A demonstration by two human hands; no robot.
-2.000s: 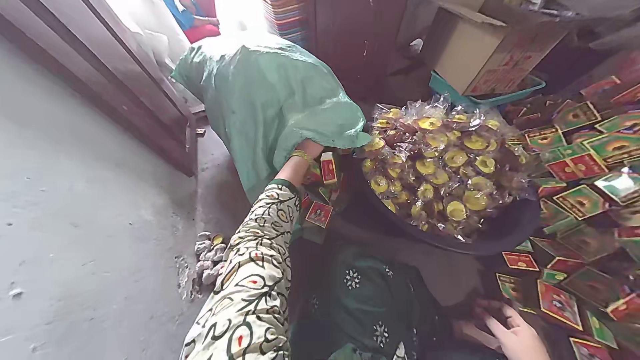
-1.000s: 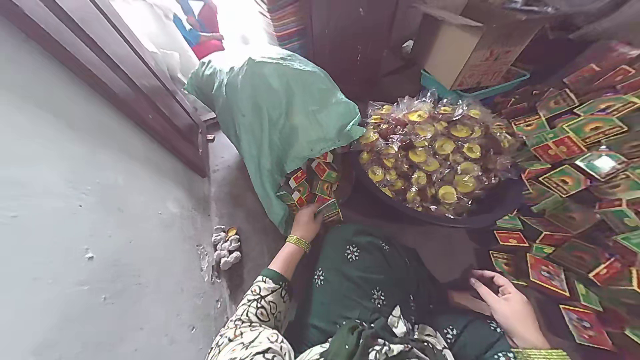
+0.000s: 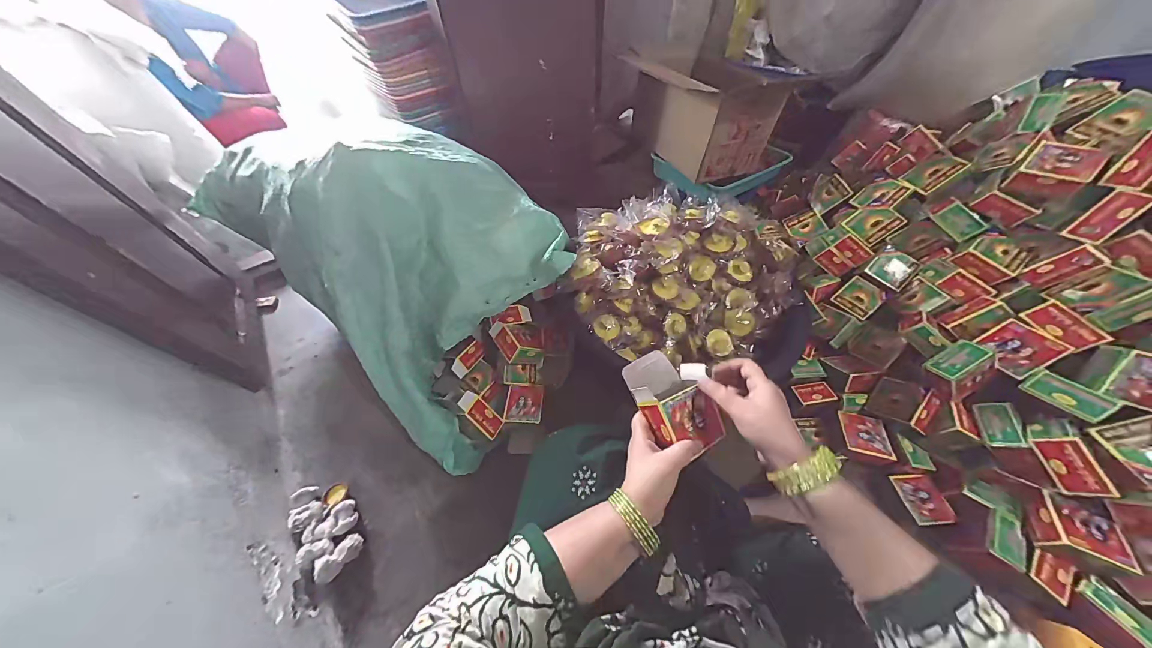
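My left hand (image 3: pixel 661 459) grips a small red printed cardboard box (image 3: pixel 684 418) whose top flaps stand up. At the box's opening, my right hand (image 3: pixel 754 405) pinches a white flap with thumb and forefinger. Just beyond the box, a dark basin (image 3: pixel 792 337) holds a heap of clear-wrapped packets (image 3: pixel 684 279) with round yellow pieces. On the left a green woven sack (image 3: pixel 396 216) lies with its mouth towards me, and small red and green boxes (image 3: pixel 524 403) show at that mouth.
Many red and green boxes (image 3: pixel 1017 346) are piled on the right. Behind the basin, an open carton (image 3: pixel 693 126) stands in a teal tray (image 3: pixel 675 175). Greyish lumps (image 3: pixel 328 540) lie on the floor at left. Another person (image 3: pixel 220 81) sits beyond the doorway.
My left hand has come away from the sack's mouth and now holds a box above my lap. My right hand has moved up from beside my lap to that box, whose flaps stand open.
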